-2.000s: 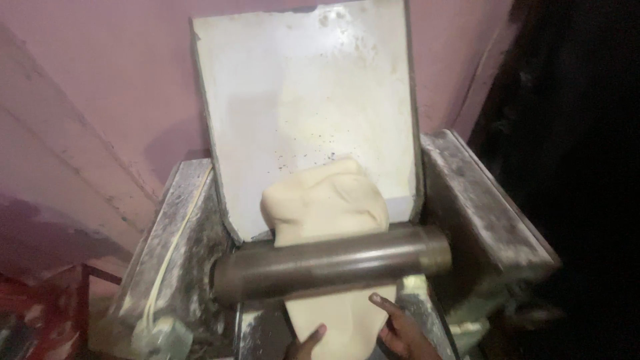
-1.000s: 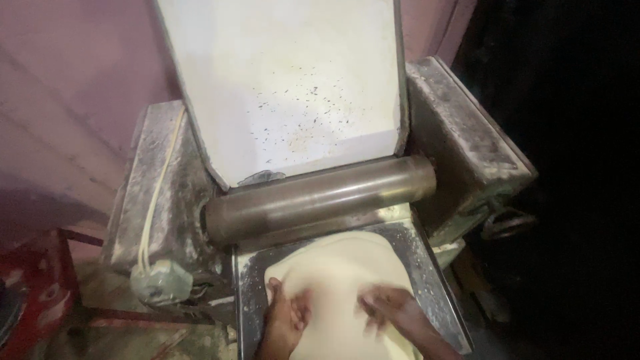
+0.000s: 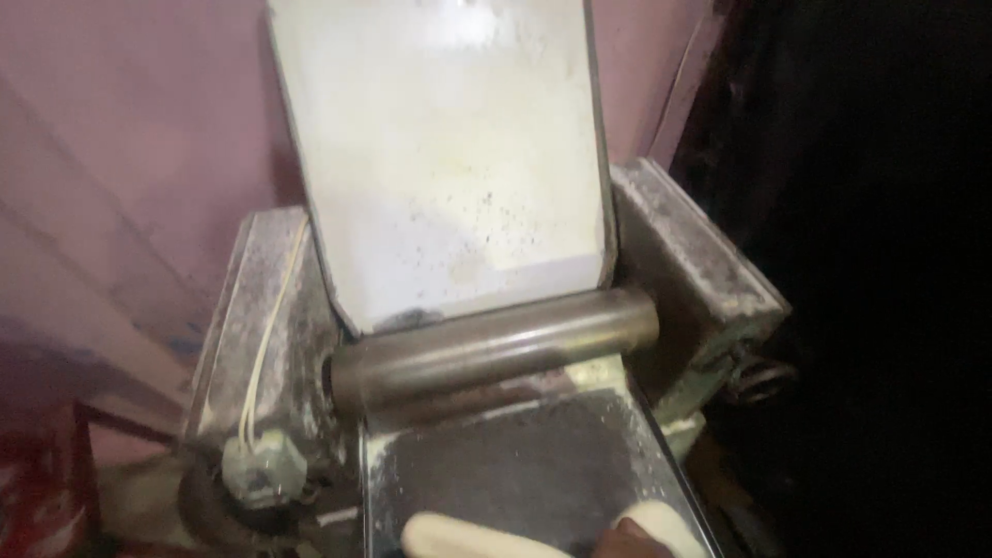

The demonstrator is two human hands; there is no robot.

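Observation:
Pale dough (image 3: 477,536) lies on the lower part of the dark metal tray (image 3: 511,465) of a dough sheeter, cut off by the bottom edge of the view. Part of my right hand (image 3: 632,541) shows at the bottom, its fingers against the dough's right-hand lobe; the rest of that hand is out of view. My left hand is not visible. Above the tray, the steel roller (image 3: 496,349) spans the machine, with no dough at it. Behind it rises the white sloping feed plate (image 3: 457,155), specked with dark bits.
Worn metal side housings (image 3: 263,310) flank the roller. A pale cable (image 3: 267,364) runs down to a switch box (image 3: 265,469) at the left. A round handwheel (image 3: 763,378) sticks out at the right. A red frame (image 3: 46,480) stands at the lower left, before a pink wall.
The dough was behind and under the roller, then spread on the front tray under both hands; now it is bunched at the tray's lower end. The left hand has left the view.

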